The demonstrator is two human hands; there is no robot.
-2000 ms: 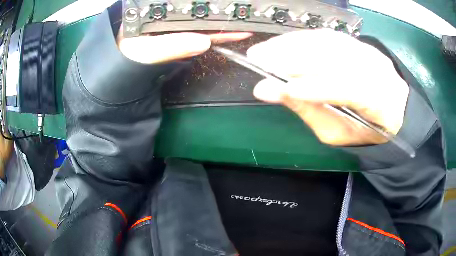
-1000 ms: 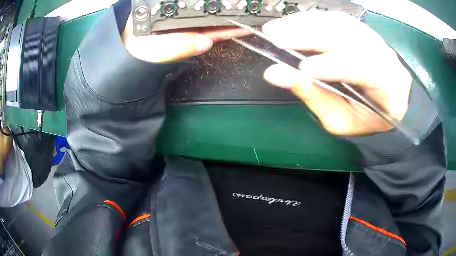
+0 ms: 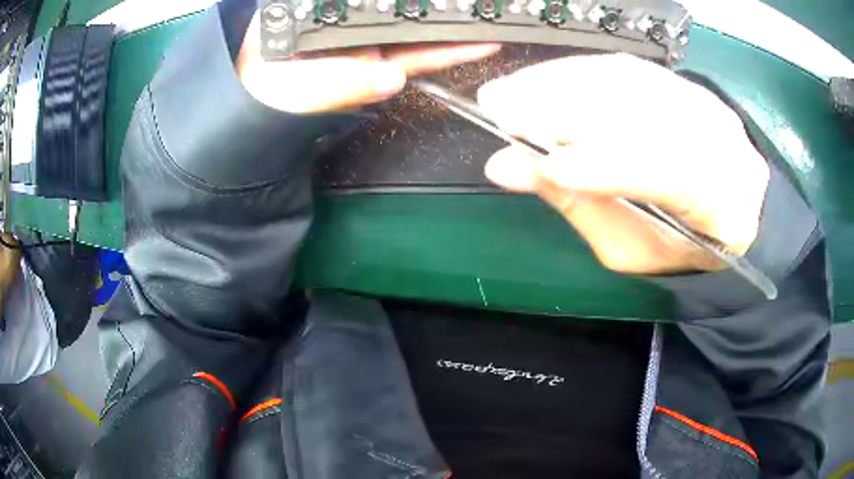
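A gray metal fixture bar (image 3: 449, 36) spans the top of the view, cut off by the upper edge, with several small dark components with round centers in a row. My left hand (image 3: 323, 82) holds its left end from below, fingers along the lower edge. My right hand (image 3: 646, 150) holds silver tweezers (image 3: 478, 119), which look like a single rod. Their tip is below the bar, near my left fingertips. Under the hands lies a dark scrap tray (image 3: 403, 154) scattered with fine copper-colored clippings. Glare washes out much of my right hand.
The green bench (image 3: 468, 243) has a pale strip across its back. A black ribbed box (image 3: 77, 112) with a cable stands at the left. A dark object (image 3: 843, 96) is at the right edge. Another person's sleeve (image 3: 30, 323) shows at the lower left.
The tweezers were spread at the bar's lower edge a second ago. They now look closed and sit lower, off the bar. More of the bar's right end shows again.
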